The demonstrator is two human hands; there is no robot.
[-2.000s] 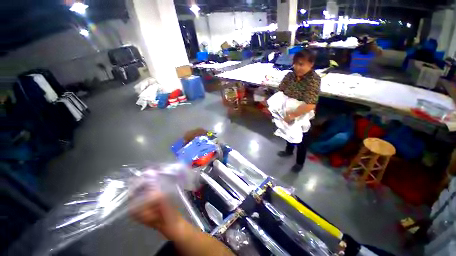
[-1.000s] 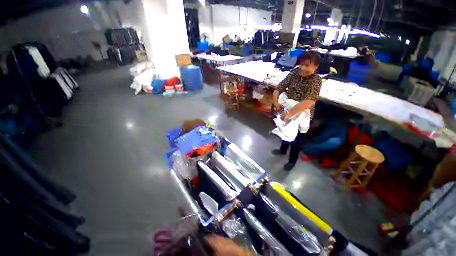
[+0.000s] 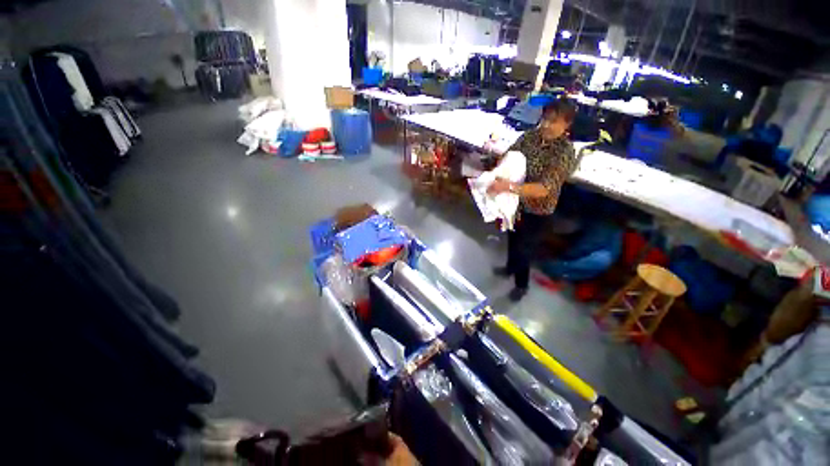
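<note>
A small skin-toned part of a hand, probably my right hand (image 3: 396, 452), shows at the bottom edge. It is blurred and cut off, beside a dark blurred item (image 3: 332, 446); its grip is not clear. A dark loop, maybe a hanger hook (image 3: 264, 444), and a pale blurred shape (image 3: 223, 439) lie left of it. I cannot tell whether the pale shape is my left hand. The low rack (image 3: 423, 357) stands in front, with silvery clear garment bags (image 3: 496, 414) in rows over dark material. A yellow strip (image 3: 546, 358) runs along its right side.
Dark hanging garments (image 3: 82, 309) fill the near left. A blue bundle (image 3: 371, 237) with red lies at the rack's far end. A person (image 3: 544, 173) holding white cloth (image 3: 499, 191) stands beyond, by a long white table (image 3: 673, 191). A wooden stool (image 3: 660, 280) and bagged pale garments (image 3: 783, 400) are right.
The clear bag held up at left two seconds ago is no longer seen there. The hand is now lower, at the bottom edge. More dark garments show at left. The person's white cloth is raised.
</note>
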